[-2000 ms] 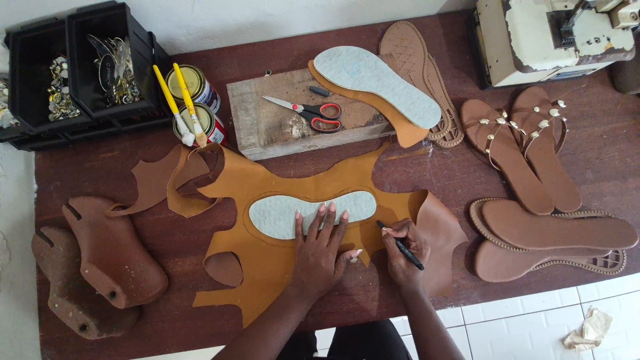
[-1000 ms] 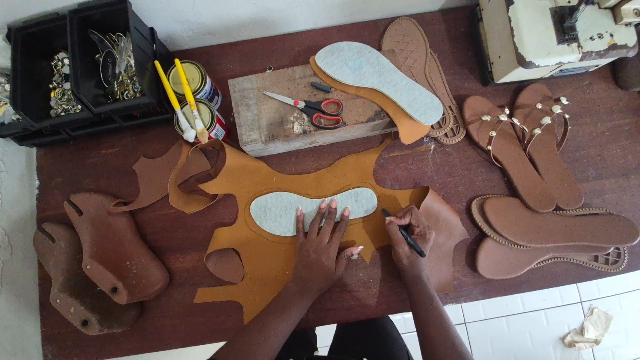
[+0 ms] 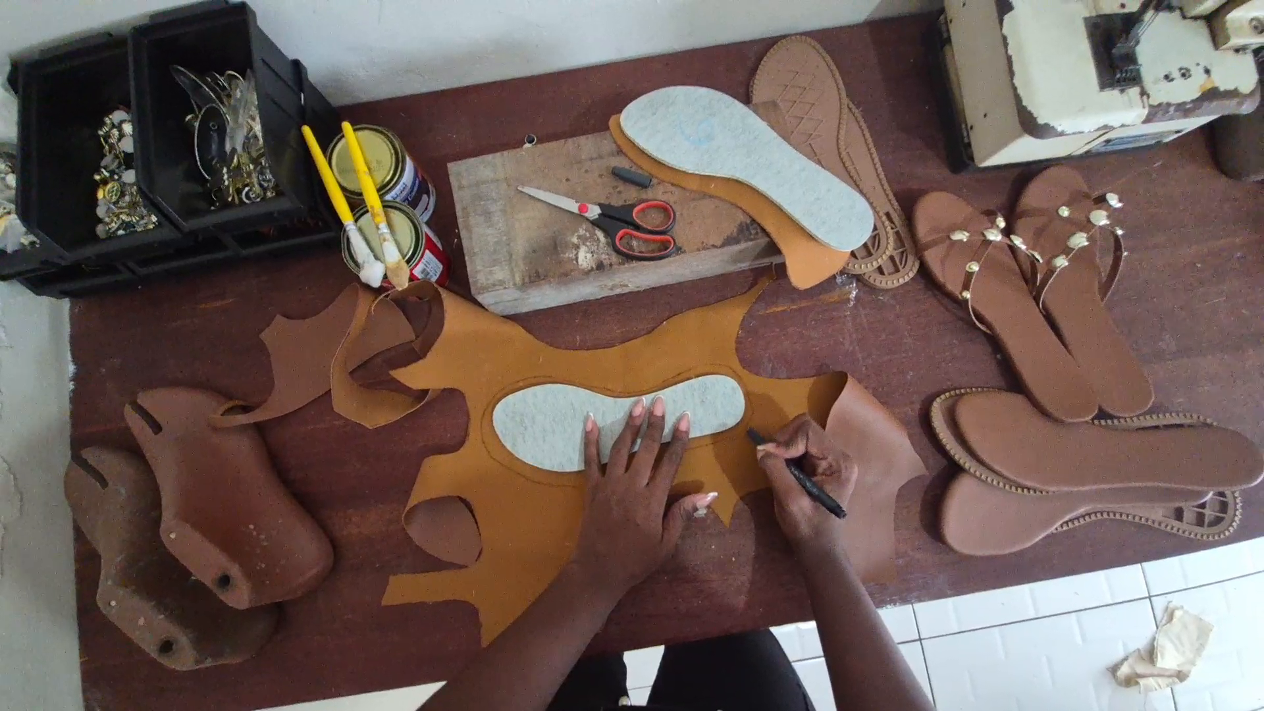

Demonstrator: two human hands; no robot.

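Note:
A pale grey insole [image 3: 543,425] lies on the tan underside of a leather piece [image 3: 632,346]. My left hand [image 3: 637,484] rests on the insole's lower edge, fingers slightly spread and pressing it flat, the thumb on the leather beside it. A drawn line runs around much of the insole, a little outside its edge. My right hand [image 3: 810,474] grips a black marker pen [image 3: 815,489], its tip on or close to the leather just beyond the insole's right end. The leather's right side is folded over, with its brown face up.
Scissors [image 3: 632,222] and a black cap [image 3: 632,177] lie on a wooden block [image 3: 513,227]. Shoe lasts [image 3: 227,494] stand left, below brushes [image 3: 365,178] on cans [image 3: 405,237] and bins of fittings [image 3: 59,178]. Sandals [image 3: 1037,336], soles [image 3: 1096,444] and a machine [image 3: 1066,89] are right.

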